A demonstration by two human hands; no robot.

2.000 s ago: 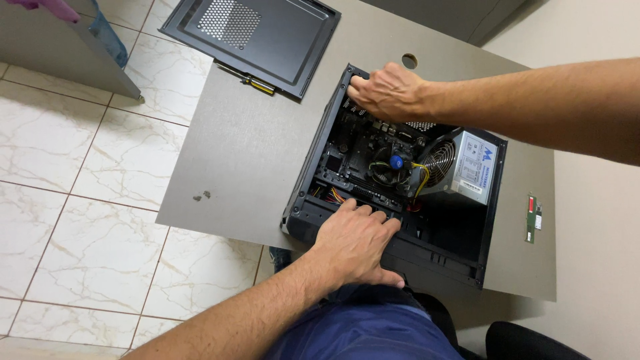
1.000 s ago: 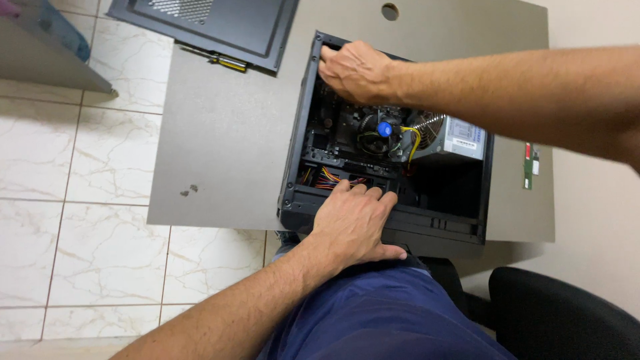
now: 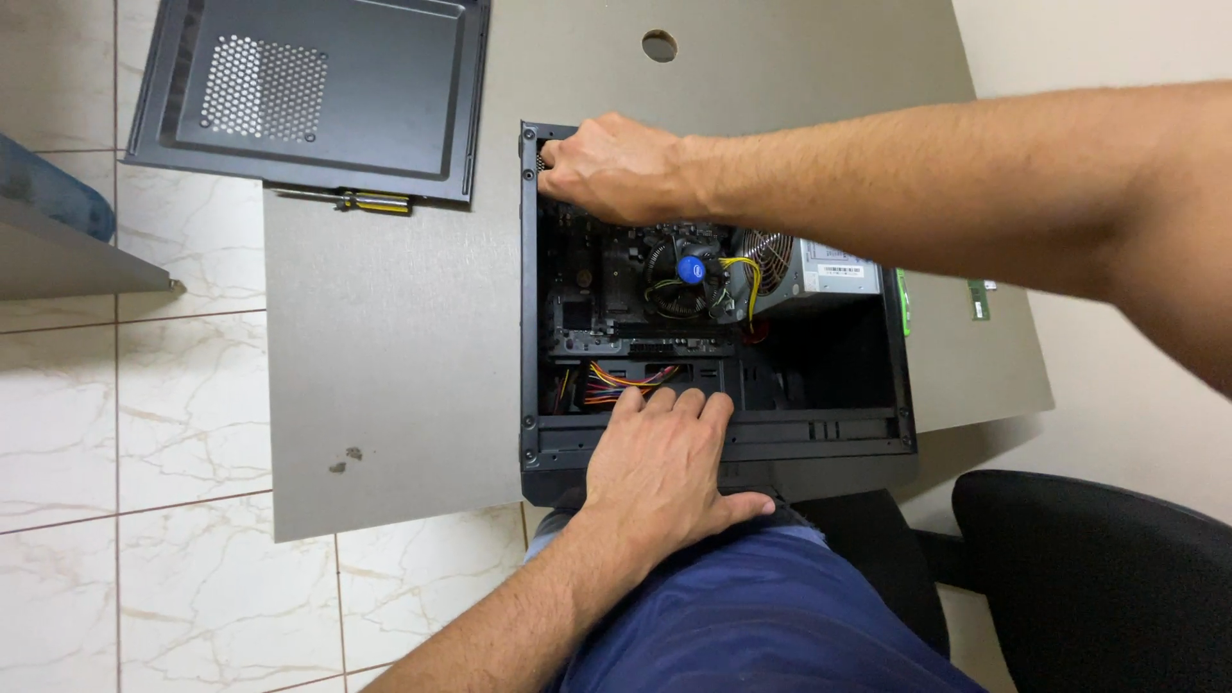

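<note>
An open black computer case [image 3: 818,438] lies on its side on the grey table. My left hand [image 3: 664,462] rests over its near rail, fingers hooked on the inner side and thumb spread outside. At the far left corner is my right hand [image 3: 616,168], fingers curled at the case's rear edge; its fingertips are partly hidden, so a grip cannot be told. Inside are a motherboard [image 3: 587,269], a CPU cooler with a blue hub [image 3: 690,269], a silver power supply [image 3: 837,271] with yellow wires, and a bundle of coloured cables [image 3: 616,380] just beyond my left fingers.
The black side panel [image 3: 385,96] lies at the table's upper left, a yellow-and-black screwdriver [image 3: 375,202] along its near edge. A green memory module [image 3: 979,300] is on the table at right. A round hole [image 3: 659,45] pierces the tabletop. A black chair [image 3: 1088,558] stands at lower right.
My right hand has shifted a little along the rear edge toward the case's far left corner. My left hand remains on the near rail. The view has shifted.
</note>
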